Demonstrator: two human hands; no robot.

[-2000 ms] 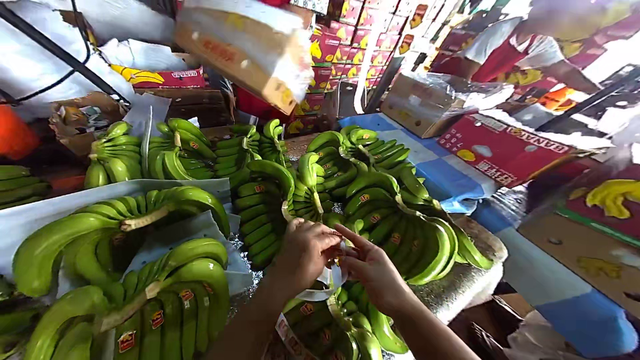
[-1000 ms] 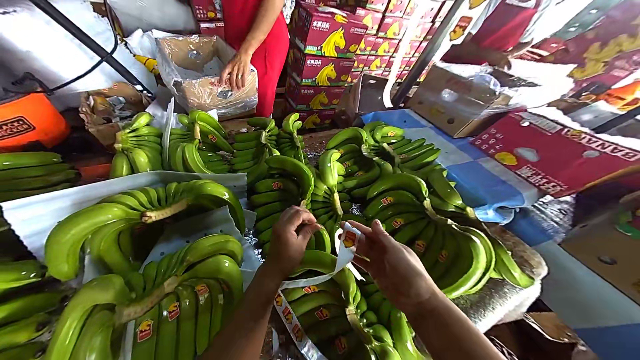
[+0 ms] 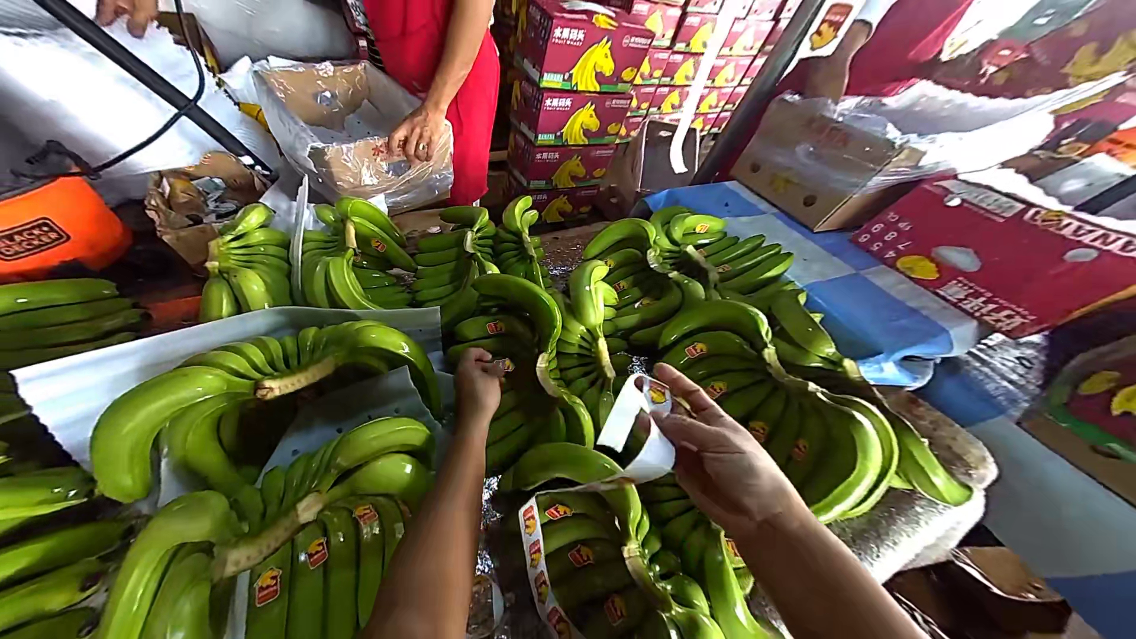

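My left hand [image 3: 479,382] touches a green banana hand [image 3: 510,319] near the middle, its fingers at a small red and yellow sticker. In my right hand [image 3: 714,435] is the white backing strip of a sticker roll [image 3: 643,426], pinched between thumb and fingers; the strip loops down and trails over another banana hand [image 3: 577,532]. Red stickers show on several bananas around it. To the right of my right hand lies a large banana hand [image 3: 781,399] with stickers. Two big banana hands [image 3: 222,390] rest at the left on grey-white sheets.
Another person's hand [image 3: 422,133] rests on an open, plastic-lined carton [image 3: 328,89] at the back. Red banana boxes [image 3: 577,115] are stacked behind. An orange bag [image 3: 58,222] is at the left. More cartons [image 3: 1003,248] stand on a blue checked cloth [image 3: 852,293] at the right.
My two hands, together two seconds ago, are now apart, the left at a banana hand. The carton raised at the back earlier now stands lower, with a person in red beside it.
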